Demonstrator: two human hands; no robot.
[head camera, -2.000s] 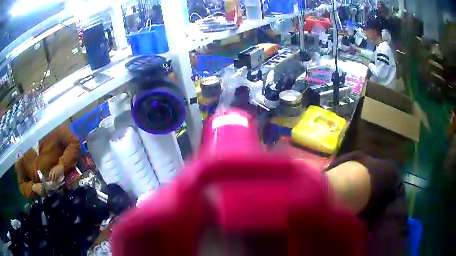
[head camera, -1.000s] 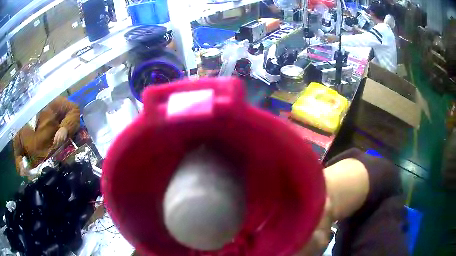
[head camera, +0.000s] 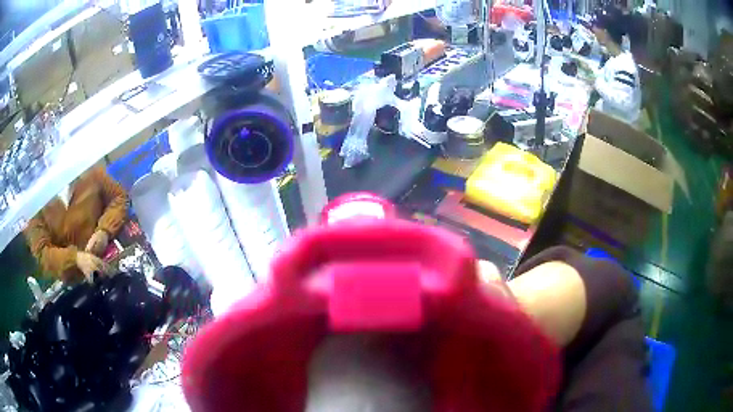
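Observation:
A pink-red drink bottle fills the lower middle of the view, very close to the camera and blurred. Its hinged lid and loop face me, and a pale grey mouth shows at the bottom edge. My right hand is around the bottle's far right side, mostly hidden by it; a few fingers, the wrist and a dark sleeve show. My left hand is not in view.
Black cups are heaped at lower left beside white round stacks. A black object with a purple ring hangs by the shelf post. A yellow object and open carton are right. Two people sit beyond.
The bottle has tilted: its wide red opening faced the camera a second ago, and now the lid and loop show higher, with less of the pale mouth. My right hand still holds it.

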